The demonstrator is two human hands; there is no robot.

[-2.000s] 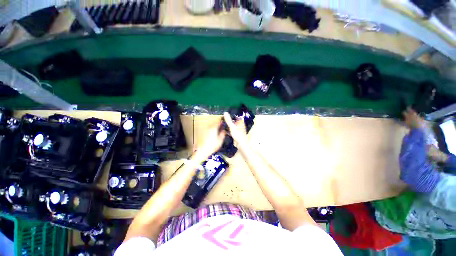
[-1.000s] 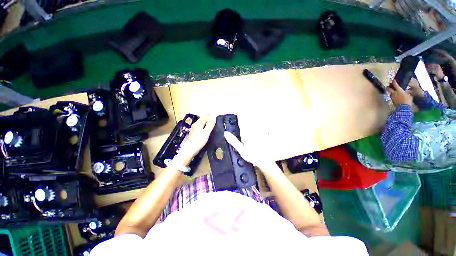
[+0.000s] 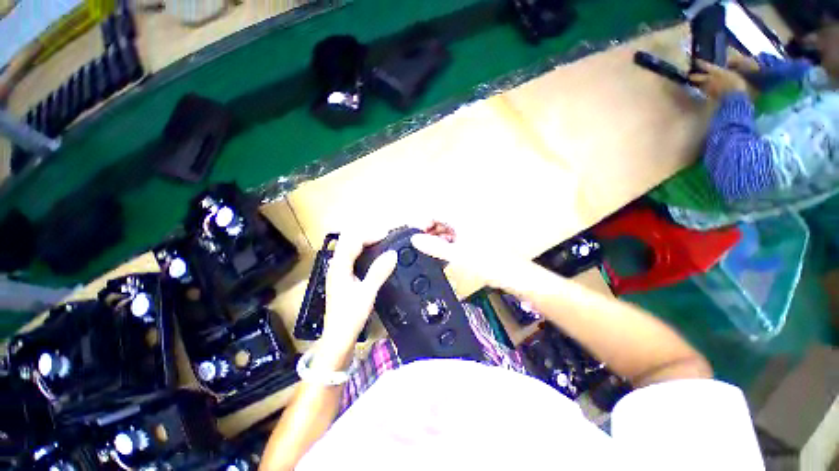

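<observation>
A black housing [image 3: 425, 308] with several round dark rings and a bright spot is held upright at the bench edge, close to my torso. My left hand [image 3: 357, 281] grips its upper left side, thumb on the face. My right hand [image 3: 451, 258] grips its upper right side. Both hands are bare. The housing's lower end is hidden by my shirt. Another open black housing part [image 3: 314, 292] lies on the bench just left of my left hand, partly covered by it.
Open black housings with silver discs [image 3: 230, 230] crowd the bench's left. A green conveyor [image 3: 262, 110] beyond carries black units. A red stool [image 3: 658, 248] and clear bin [image 3: 759, 276] stand at right. Another person's striped sleeve [image 3: 736, 147] is at upper right. Smaller black units [image 3: 561, 363] lie below my right arm.
The view has swung to the right. The held housing has turned from its side with a tan circle to its ringed face. Both hands now grip its upper end.
</observation>
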